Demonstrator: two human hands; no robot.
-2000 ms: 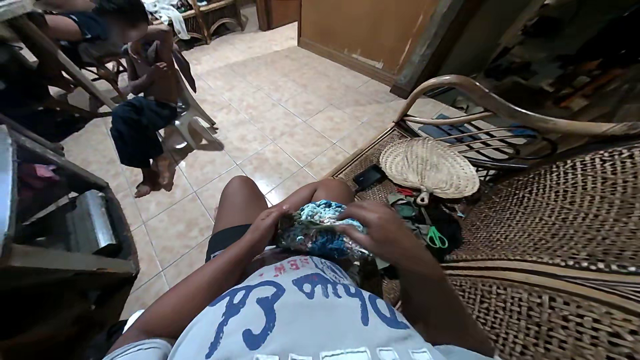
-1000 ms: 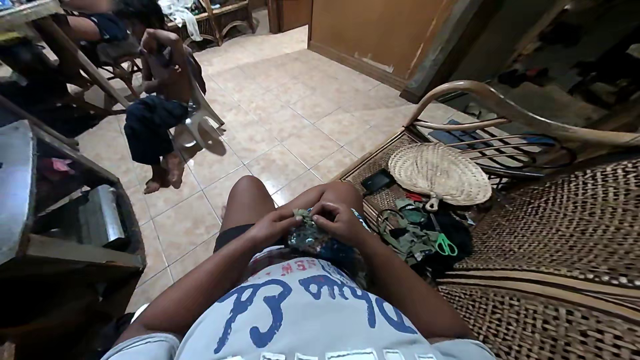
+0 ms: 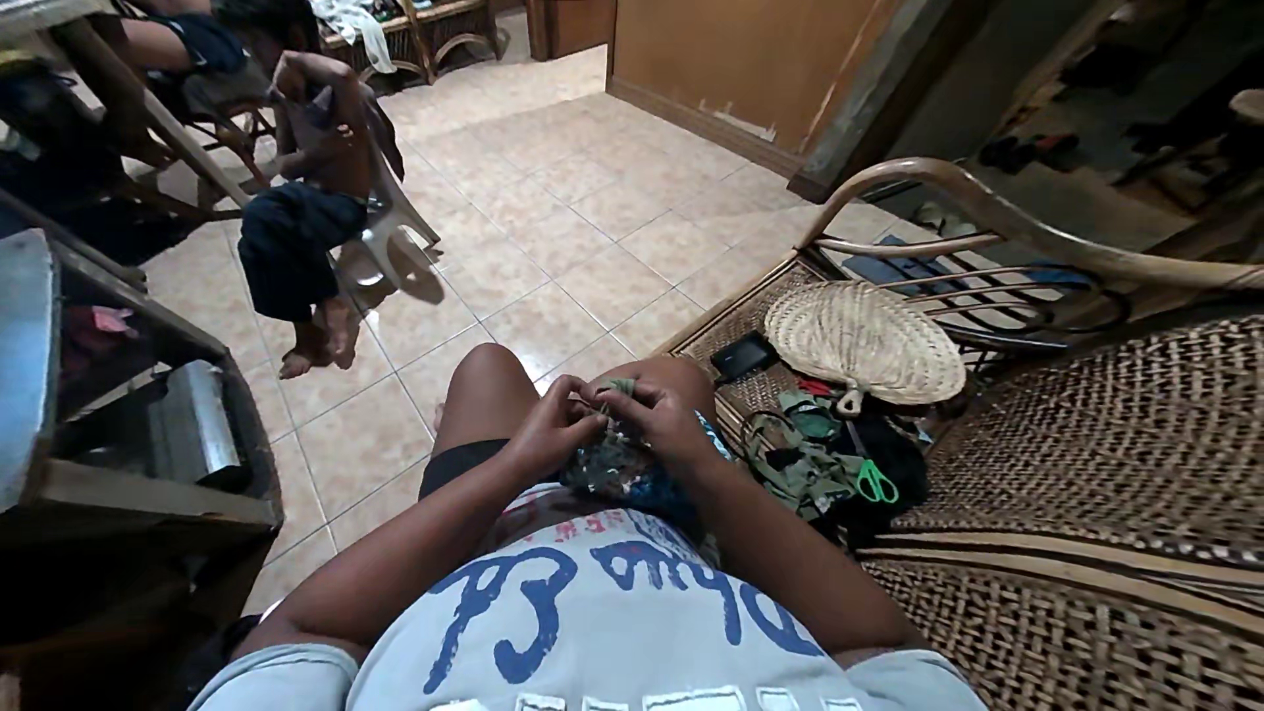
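Over my lap, my left hand (image 3: 555, 427) and my right hand (image 3: 660, 415) meet with fingertips pinched on a green fabric strip (image 3: 617, 387). Below them lies a multicoloured knotted or crocheted fabric piece (image 3: 612, 466) in dark, grey and blue tones, resting against my shirt and partly covered by my right hand and forearm. On the woven seat to my right, green-handled scissors (image 3: 876, 482) lie on a heap of green and dark cloth strips (image 3: 812, 459). Whether a small tool is between my fingers cannot be seen.
A woven palm fan (image 3: 864, 341) and a black phone-like object (image 3: 744, 356) rest on the rattan bench (image 3: 1106, 444). At the left stands a dark shelf unit (image 3: 158, 494). Beyond it a person (image 3: 321, 188) sits on a plastic chair (image 3: 400, 222) on the tiled floor.
The fabric piece, spread between my hands two seconds ago, now hangs lower, and my hands have come together on a green strip. The seated person has raised an arm towards the head.
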